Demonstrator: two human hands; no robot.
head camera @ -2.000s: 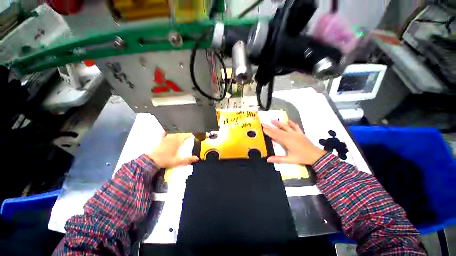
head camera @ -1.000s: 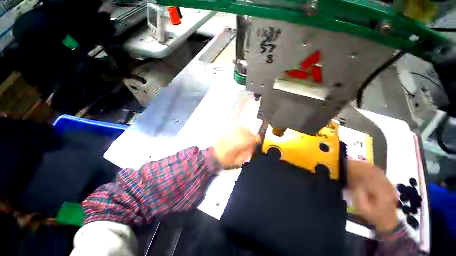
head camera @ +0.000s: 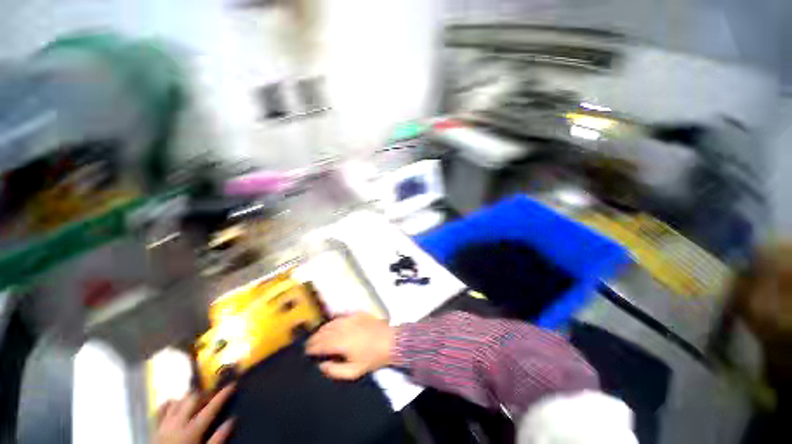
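Observation:
The view is blurred. A black fabric panel [head camera: 304,403] lies at the bottom centre, its far edge at the yellow clamp plate [head camera: 252,328], which has round holes. My right hand [head camera: 354,345] rests on the panel's right side near the plate's corner, fingers spread. My left hand [head camera: 193,421] is at the panel's left edge near the plate, cut off by the bottom edge, fingers apart. The grey sewing machine head [head camera: 104,303] is blurred at the left. A cluster of small black round dots [head camera: 406,270] lies on the white sheet [head camera: 434,293] right of the plate.
A blue bin [head camera: 599,251] with a dark pile stands right of the bed. The control panel [head camera: 417,189] with a small screen is behind the sheet. The green bar [head camera: 69,248] crosses the left. A blurred brownish shape is at the far right edge.
The view has swung left, then far right, bringing the right blue bin into view. My right hand has moved from beside the plate's right edge onto the panel.

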